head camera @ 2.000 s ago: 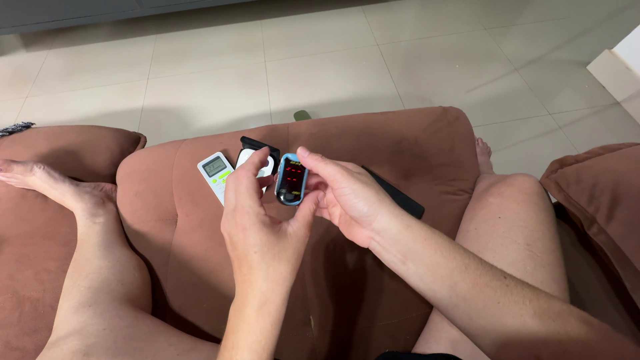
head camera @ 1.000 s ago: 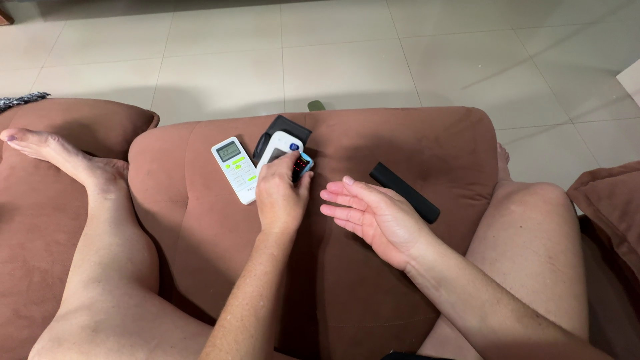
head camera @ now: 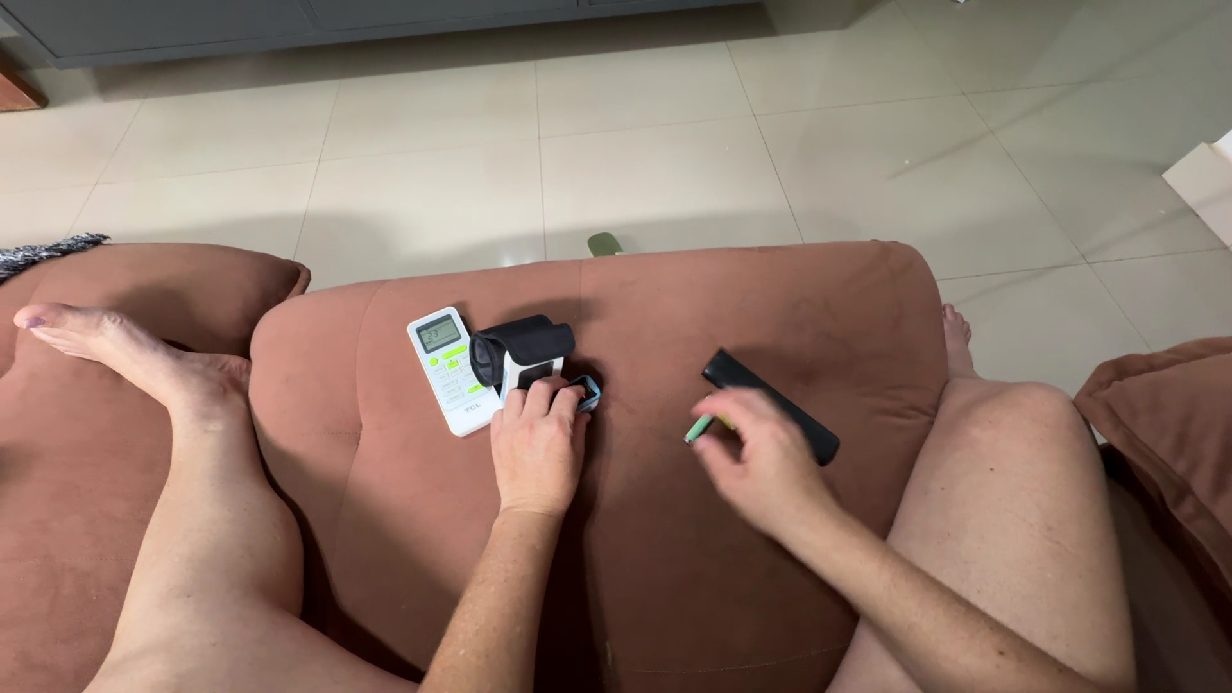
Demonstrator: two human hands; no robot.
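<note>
My left hand (head camera: 539,443) rests over a white blood pressure monitor (head camera: 529,372) with a black cuff (head camera: 523,348), its fingertips also at a small blue-rimmed pulse oximeter (head camera: 585,393). Whether it grips either one cannot be told. A white air conditioner remote (head camera: 450,371) lies left of the cuff, partly against it. My right hand (head camera: 760,452), slightly blurred, pinches a small green battery (head camera: 700,428) between thumb and fingers; a second yellow-green thing shows between the fingers. Behind that hand a black, bar-shaped object (head camera: 775,406) lies slantwise on the sofa seat.
The brown padded sofa seat (head camera: 674,597) lies between my legs, with cushions (head camera: 1174,414) at either side. Beyond its far edge are the tiled floor (head camera: 654,183), a green object (head camera: 604,244) and a grey cabinet (head camera: 289,24).
The oximeter, held up in both hands at first, is now down beside the monitor at my left hand. My right hand, empty and spread one second ago, now holds a battery.
</note>
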